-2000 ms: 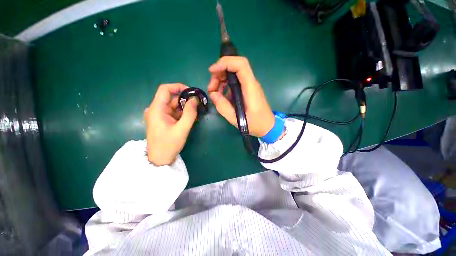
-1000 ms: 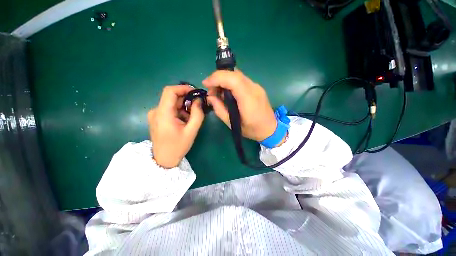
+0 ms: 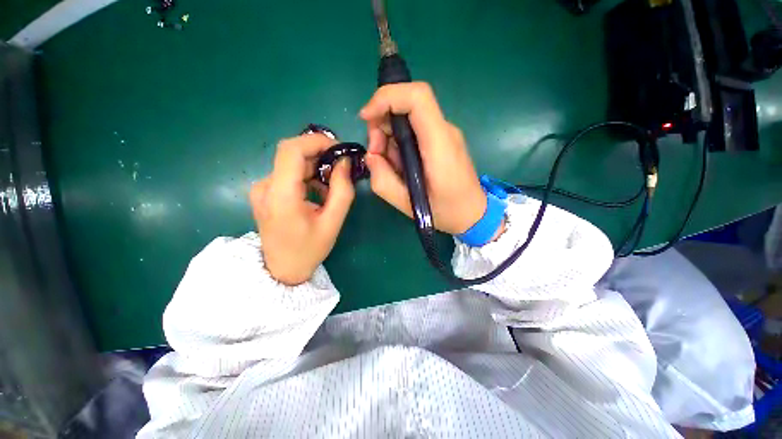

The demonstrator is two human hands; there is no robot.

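Observation:
My left hand (image 3: 300, 206) holds a glossy black round housing (image 3: 345, 151) between thumb and fingers, above the green bench. A second dark round part (image 3: 318, 131) shows just behind my left fingertips; whether it is joined to the housing I cannot tell. My right hand (image 3: 429, 163) holds the soldering iron (image 3: 412, 163) by its black handle, with the metal end pointing away from me and cut off by the top edge. My right thumb and index fingertips are at the right rim of the housing. A blue band (image 3: 487, 218) is on my right wrist.
A black soldering station (image 3: 639, 77) with a red light stands at the upper right. The iron's black cable (image 3: 540, 214) loops over my right sleeve to it. Small loose parts (image 3: 165, 15) lie at the upper left. Shiny transparent plastic (image 3: 34, 197) stands along the left edge.
The second round part now shows more clearly behind my left fingers. My right fingertips have come to the housing's rim. The iron has shifted and tilted slightly. The view has shifted a little.

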